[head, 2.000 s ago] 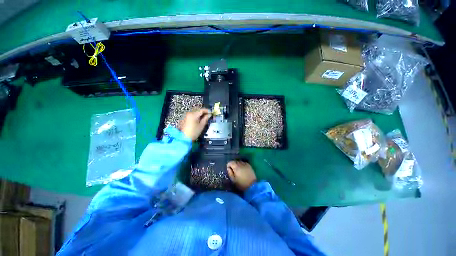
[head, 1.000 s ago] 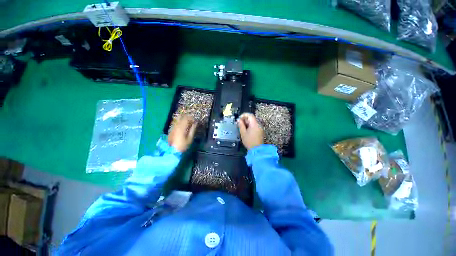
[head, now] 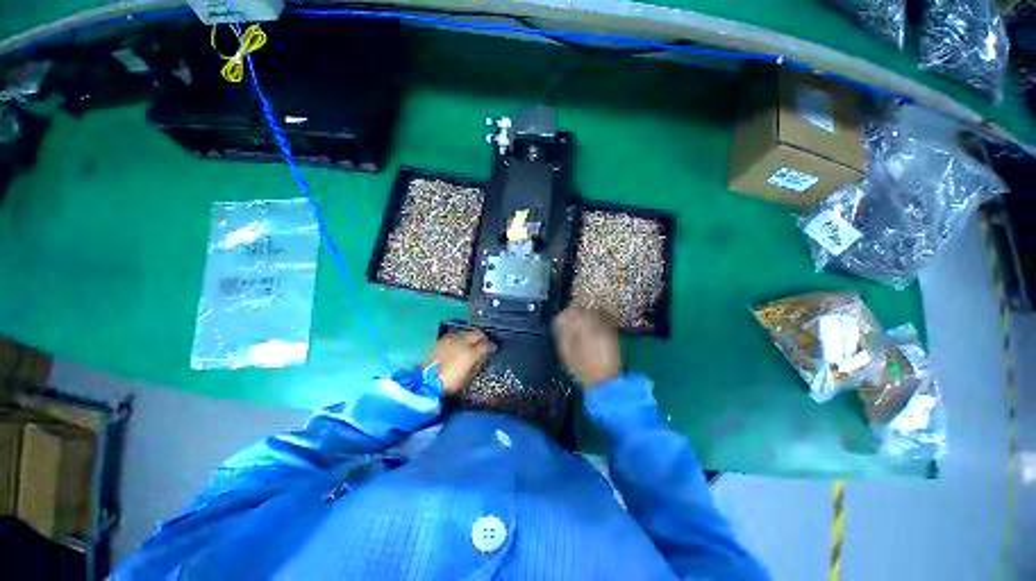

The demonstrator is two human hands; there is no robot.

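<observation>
The black press fixture stands upright in the centre, with a silver plate on its near half and a small yellow piece just beyond it. My left hand is at the left side of the front tray, over its small metal parts. My right hand is blurred, at the near edge of the right tray. The left tray and the right tray hold heaped small metal parts. Whether either hand holds a part is too small or blurred to tell.
A flat labelled plastic bag lies left. A blue cord runs down beside it. A black box stands at the back left. A cardboard box, a bag of dark parts and a bag of orange-brown parts are right.
My left hand has moved from the left tray to the front tray. My right hand has moved from beside the silver plate towards me, to the right tray's near edge. The view has shifted slightly.
</observation>
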